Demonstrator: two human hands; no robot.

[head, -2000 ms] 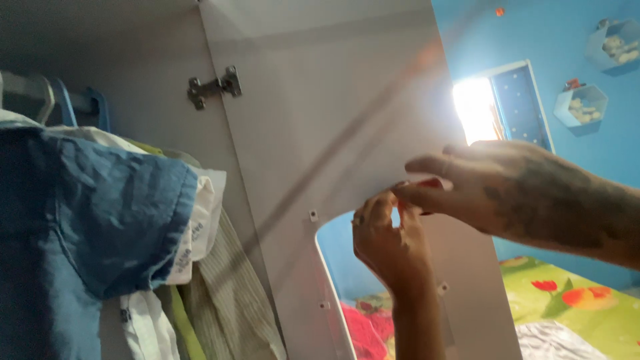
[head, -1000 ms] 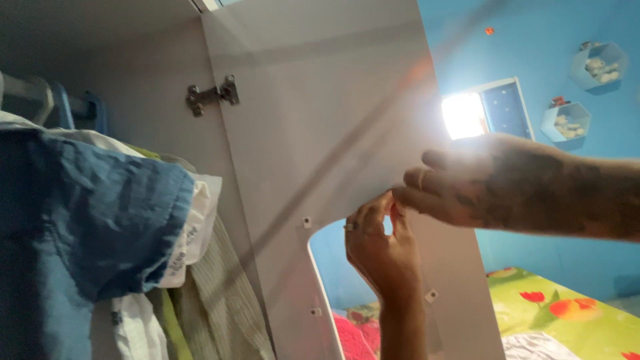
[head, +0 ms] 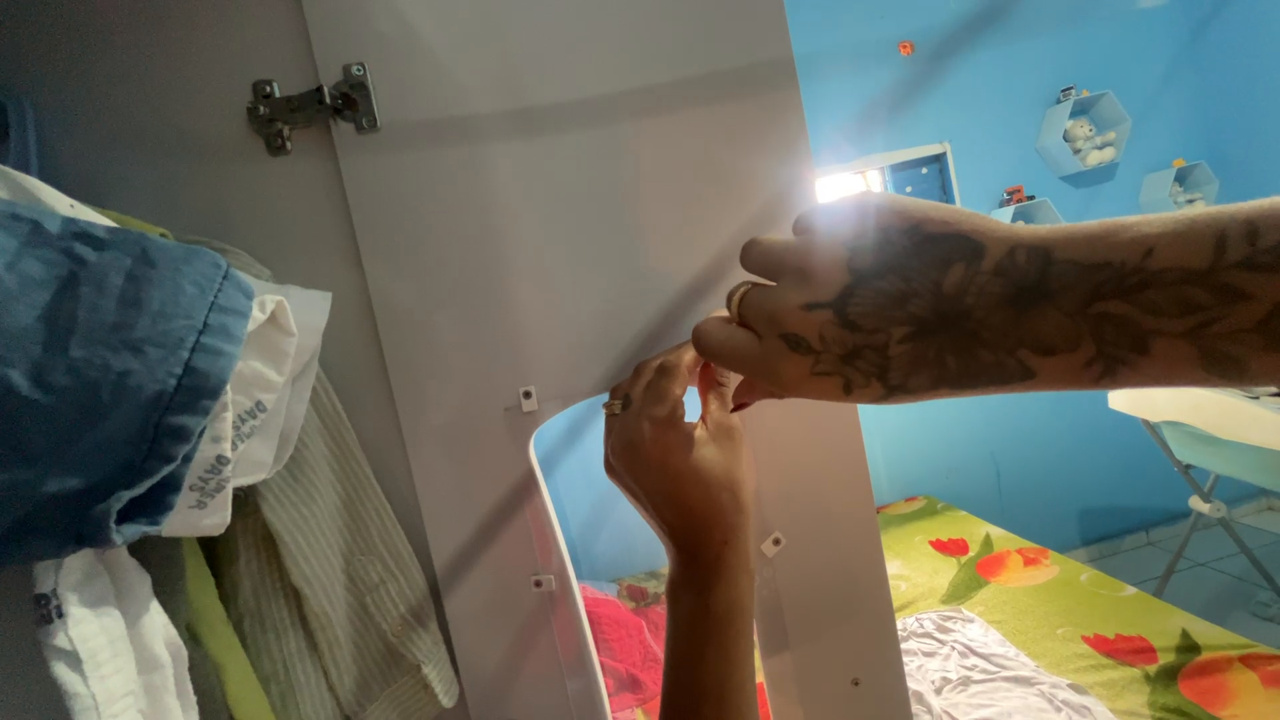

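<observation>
In the head view, my left hand (head: 685,460), with a ring, reaches up in front of a rounded-top mirror (head: 562,490) on a pale cabinet door (head: 570,240). Its fingertips are bent together near the mirror's top edge. My right hand (head: 820,310), ringed and below a tattooed forearm, comes in from the right with curled fingers, its thumb and index finger meeting the left fingertips. The fingers hide whatever lies between them. Small screwed clips sit around the mirror: one at its upper left (head: 528,399), one at its left side (head: 542,583), one at its right (head: 773,543).
A metal hinge (head: 313,106) joins the door to the cabinet side. Hung clothes, among them a blue garment (head: 110,380) and a striped one (head: 330,560), fill the left. Beyond the door are a bed with a floral cover (head: 980,540), a folding stand (head: 1200,500) and hexagonal wall shelves (head: 1122,110).
Both hands stay together by the mirror's top edge. My right hand's fingers have curled in more. The view has shifted somewhat closer to the door.
</observation>
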